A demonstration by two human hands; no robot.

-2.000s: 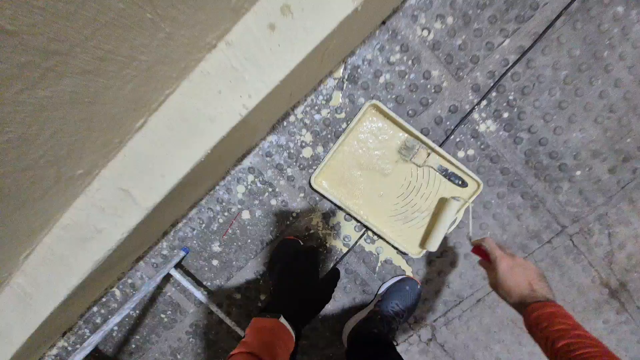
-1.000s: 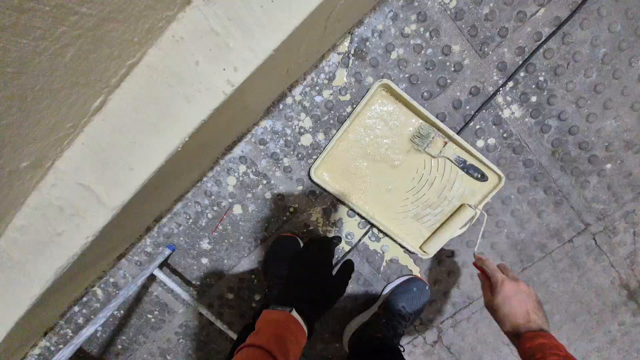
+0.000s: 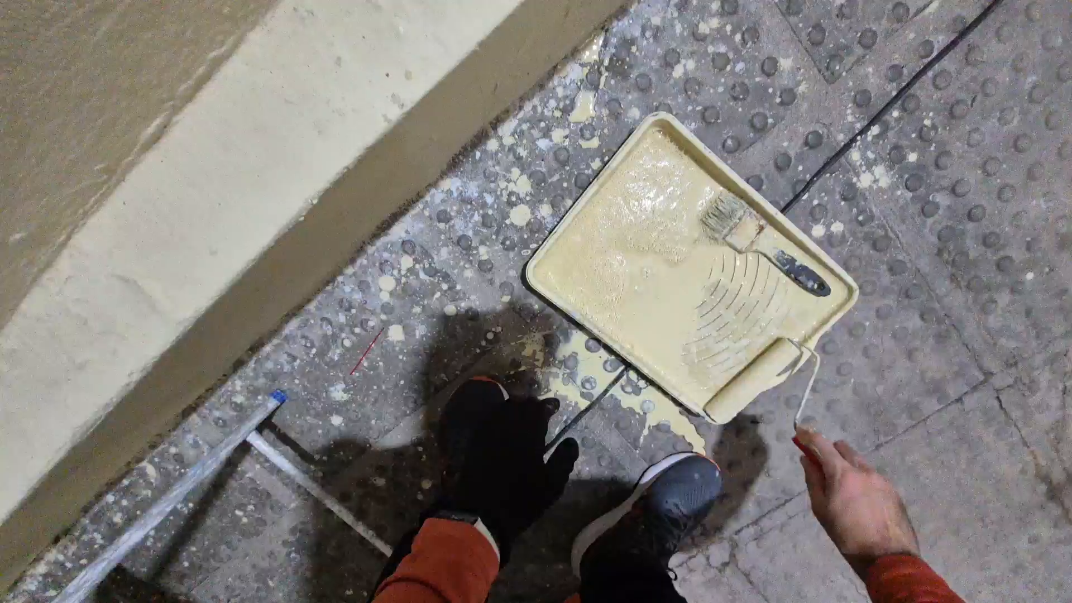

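Note:
My right hand (image 3: pixel 863 494), bare, is closed on the red handle of a paint roller (image 3: pixel 754 377). The cream-coated roller lies on the near right edge of a paint tray (image 3: pixel 540 272) with cream paint in it. A flat paintbrush (image 3: pixel 766 243) with a dark handle rests inside the tray, its bristles towards the paint. My left hand (image 3: pixel 515 469), in a black glove, hangs over my left shoe, left of and nearer than the tray. Its thumb stands apart from the other fingers, and nothing shows in it.
A metal ladder (image 3: pixel 180 494) stands at the lower left. A painted wall with a pale ledge (image 3: pixel 276 126) runs diagonally along the left. A dark cable (image 3: pixel 888 109) passes under the tray. Paint splashes (image 3: pixel 586 368) mark the studded pavement. My shoes (image 3: pixel 687 490) are close to the tray.
The roller stays at the tray's near right edge with my right hand on its handle. My gloved left hand has kept close to my left shoe. The view has shifted somewhat.

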